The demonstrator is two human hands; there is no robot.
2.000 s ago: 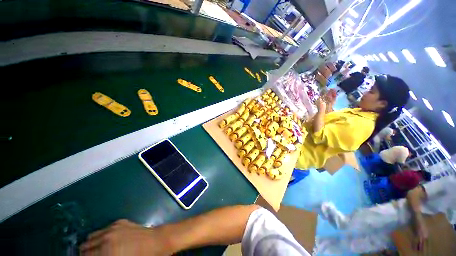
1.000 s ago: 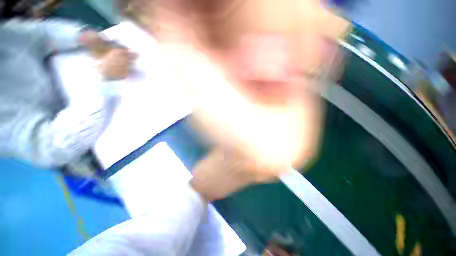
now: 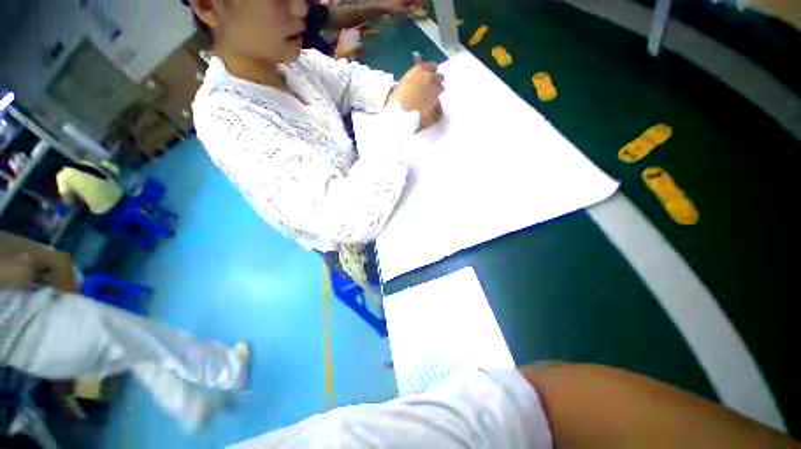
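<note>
Neither of my hands shows. My left sleeve and bare forearm cross the bottom of the view, and the picture's edge cuts the arm off before the hand. A white sheet with faint lines (image 3: 450, 320) lies on the green bench top, partly under my sleeve. Yellow plastic parts lie apart on the green belt: two longer ones (image 3: 645, 143) at the right, and several smaller ones (image 3: 544, 86) farther up.
A large white paper sheet (image 3: 492, 167) covers the bench ahead, its corner over the pale rail (image 3: 654, 263). A person in a white knit top sits there, hands on the sheet. Blue stools (image 3: 360, 302) stand on the blue floor. Another person's pale-trousered legs are at lower left.
The view has swung from the right side, with the phone and the cardboard of yellow parts, to the left side. A blurred hand close to the camera is gone from view.
</note>
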